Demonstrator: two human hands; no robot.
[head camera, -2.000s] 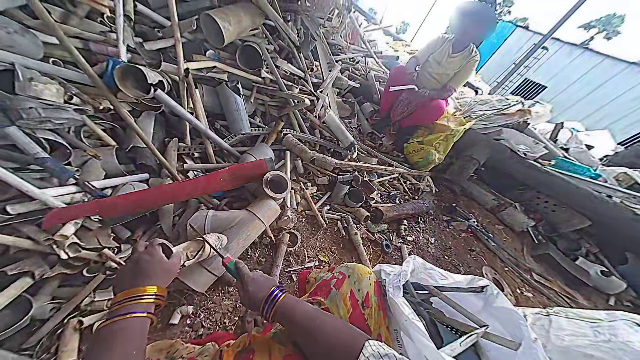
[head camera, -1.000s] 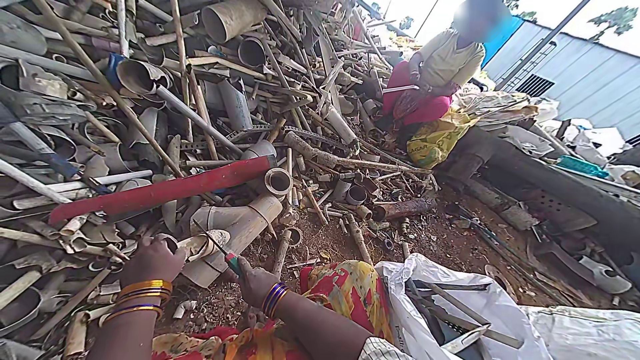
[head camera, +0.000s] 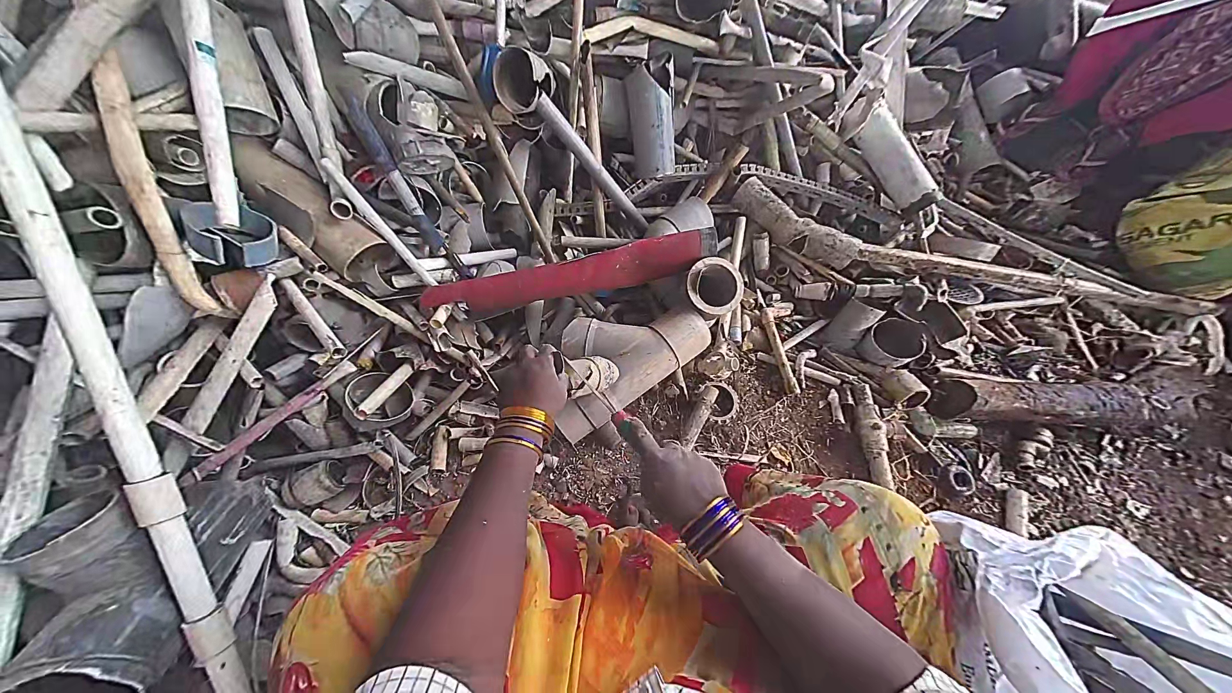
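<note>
My left hand (head camera: 531, 385) grips a short, pale plastic pipe piece (head camera: 592, 373) at the centre. A tool with a thin metal blade and a red and green handle (head camera: 626, 423) is in my right hand (head camera: 679, 478), its blade against or just beside the pipe piece. Right behind them lies a larger beige pipe fitting (head camera: 640, 361), with a round open end standing up at its upper right. A red half-round length of pipe (head camera: 568, 273) rests above it on the heap. Whether the blade cuts into the piece cannot be told.
A heap of scrap pipes and fittings (head camera: 385, 308) surrounds the hands at left and behind. Long white pipe (head camera: 106, 385) slants down the left side. An open white sack (head camera: 1059, 577) with strips inside sits at lower right, and a printed yellow sack (head camera: 1179, 231) at the right edge.
The view has swung down and to the left, and the seated person's upper body has gone out of it. Both hands still hold the pipe piece and the tool.
</note>
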